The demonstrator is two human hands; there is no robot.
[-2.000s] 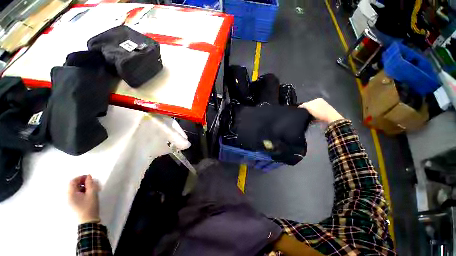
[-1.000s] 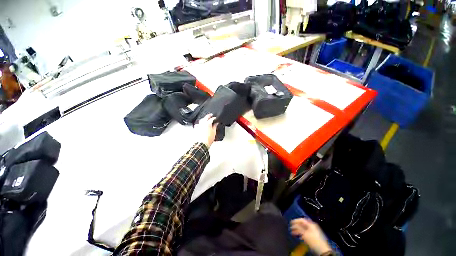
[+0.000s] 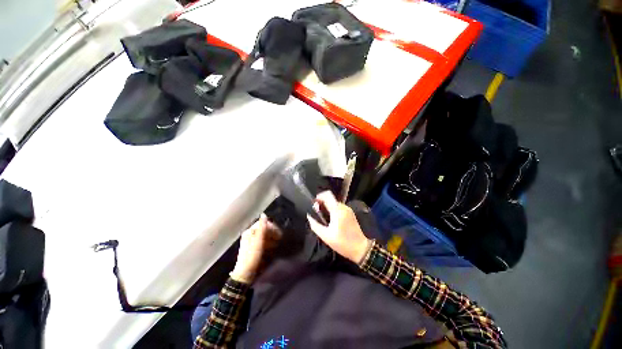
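Note:
A black fabric bag [image 3: 300,187] is held at the table's near edge, above my lap, and is partly blurred. My left hand [image 3: 256,245] grips its lower left part, with the fingers partly hidden by dark fabric. My right hand [image 3: 337,228] holds its right side, fingers curled on the cloth. The bag's lower part merges with the dark apron [image 3: 327,307], so its edge there is hard to tell.
Boxy black bags [image 3: 146,109] lie on the white table [image 3: 204,177] and the red-edged board [image 3: 409,85]. More bags [image 3: 20,255] lie far left, near a black strap [image 3: 117,272]. A blue crate [image 3: 416,228] heaped with black bags [image 3: 477,177] stands right; another blue crate [image 3: 508,34] stands behind.
My left hand has drawn back from the bags on the table to my lap with a bag. My right hand has moved from beside the crate onto that bag. The view has shifted.

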